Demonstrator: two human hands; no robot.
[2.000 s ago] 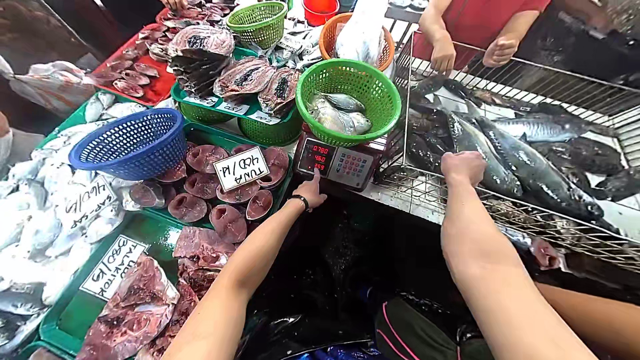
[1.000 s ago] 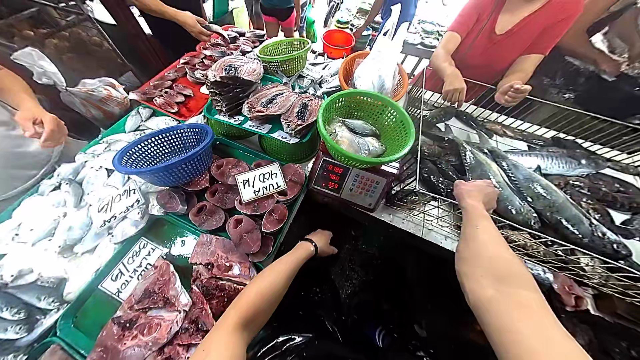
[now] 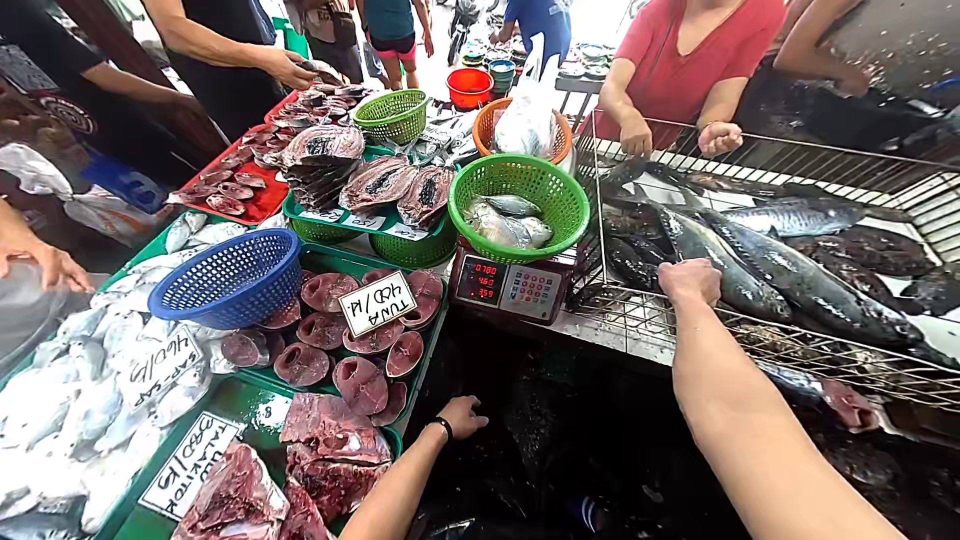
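My left hand (image 3: 463, 418), with a dark band at its wrist, hangs over the dark gap beside the green tray of sliced tuna (image 3: 361, 382); its fingers are loosely curled and nothing shows in them. My right hand (image 3: 690, 282) is closed at the front edge of the wire rack (image 3: 637, 319), seemingly around the rim, next to large whole fish (image 3: 724, 262). Between the hands and farther back stands a digital scale (image 3: 508, 289) with lit red digits. On it rests a green plastic basket (image 3: 520, 247) holding several small silvery fish (image 3: 510, 223).
A blue basket (image 3: 225, 279) sits over silvery fish (image 3: 90, 397) at left. Fish chunks (image 3: 337, 431) lie at front left, cut fish (image 3: 322, 146) farther back. An orange basket (image 3: 484, 127) holds a filled plastic bag (image 3: 525, 127). A person in red (image 3: 686, 67) stands behind the rack; others stand at left.
My left hand has left the scale, where its finger touched the front panel, and has come down toward me. My right hand stays at the rack. A person's hand has appeared at far left.
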